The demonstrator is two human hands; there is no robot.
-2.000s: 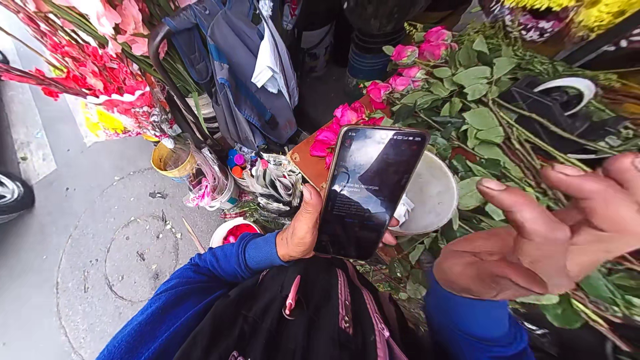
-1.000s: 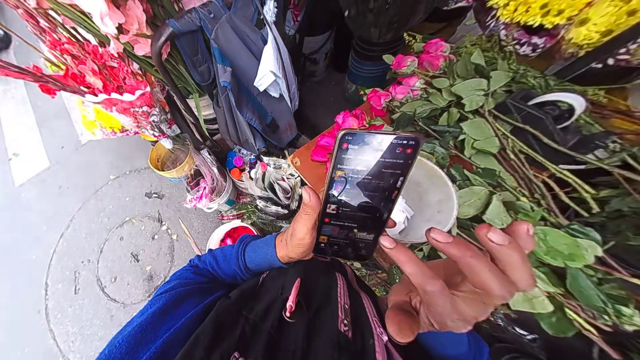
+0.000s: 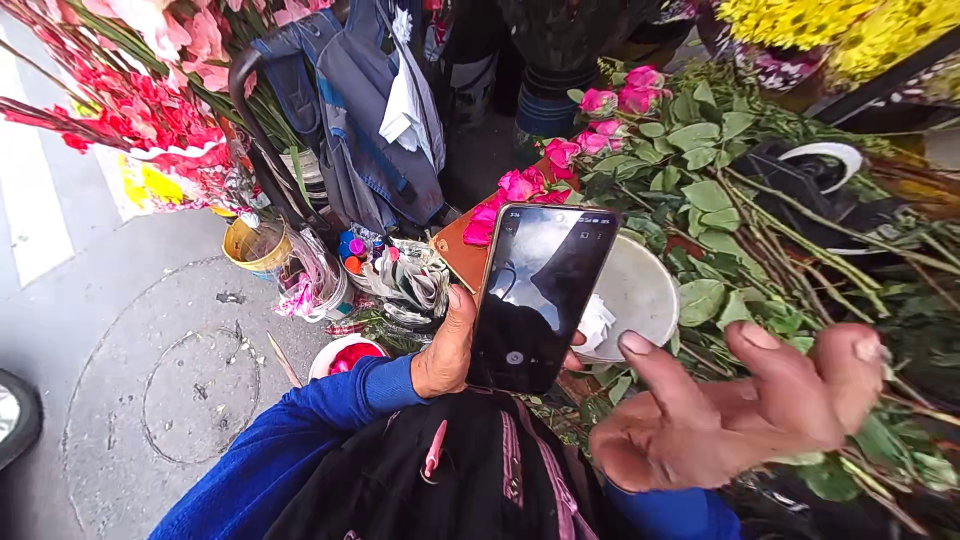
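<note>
My left hand (image 3: 448, 345) holds a smartphone (image 3: 541, 300) upright and slightly tilted, thumb along its left edge, with fingertips showing at the right edge. The phone's screen is mostly dark and full of reflections. To the right of the phone, my right hand (image 3: 727, 412) hovers with its fingers spread and holds nothing. A pale round bowl or bucket (image 3: 645, 289) with crumpled white paper (image 3: 596, 322) inside is partly behind the phone. Pink roses (image 3: 521, 184) with long leafy stems (image 3: 795, 255) lie beyond and to the right, partly over a brown board (image 3: 459, 247).
A grey-blue backpack (image 3: 375, 127) hangs on a dark curved handle (image 3: 244, 75). Left of it stand red and pink gladioli (image 3: 142, 105) and a yellow bucket (image 3: 257, 247). Rolled newspaper (image 3: 411, 281) and a white tub with red contents (image 3: 349, 356) are nearby. Yellow flowers (image 3: 802, 22) fill the upper right.
The phone's screen has gone from a lit list to a mostly dark view. My right hand has moved away from the phone, to the right, since one second ago.
</note>
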